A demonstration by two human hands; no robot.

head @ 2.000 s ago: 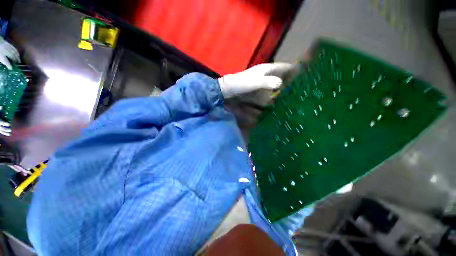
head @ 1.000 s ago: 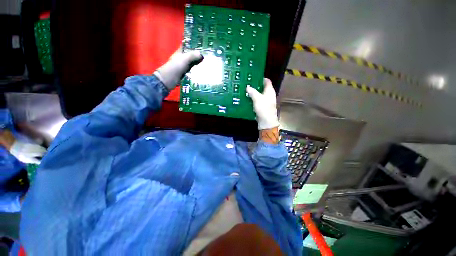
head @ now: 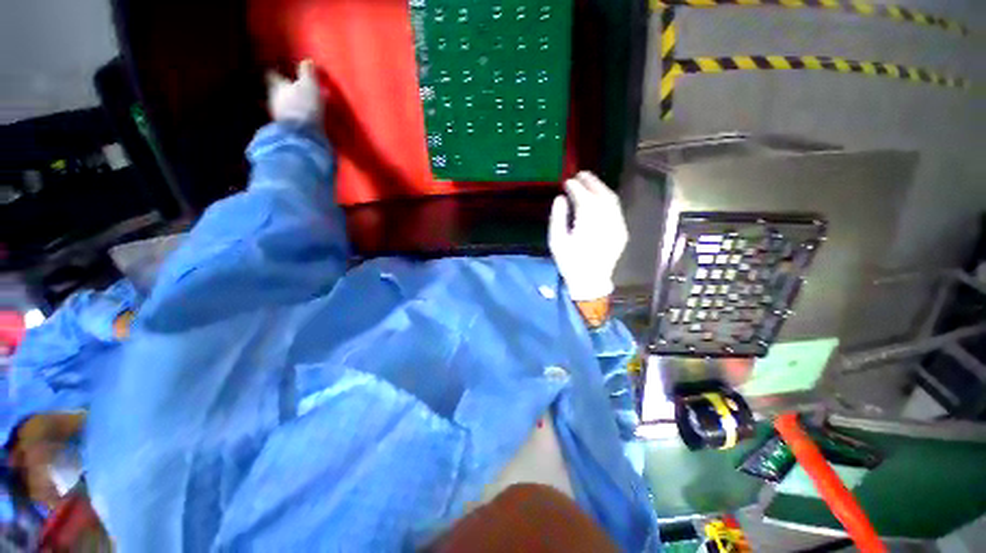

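Observation:
The green circuit board (head: 495,92) lies on the right part of a red sheet (head: 373,119) in the black bin (head: 173,119); its top end is cut off by the picture's edge. My left hand (head: 295,95), gloved in white, is over the red sheet, left of the board and apart from it, holding nothing. My right hand (head: 589,232), also gloved, is at the bin's near right edge just below the board's corner, fingers loosely curled, holding nothing.
A steel bench (head: 854,205) on the right bears a black fixture (head: 740,283) and a pale green sheet (head: 793,365). A black cylinder with a yellow band (head: 714,417) and an orange-red tube (head: 830,484) are by the green belt (head: 930,470). Another person's blue sleeve (head: 65,346) is left.
The board, held in both hands a second ago, now lies on the red sheet. Both hands have let go; the left moved left. The view has shifted, showing more of the bench.

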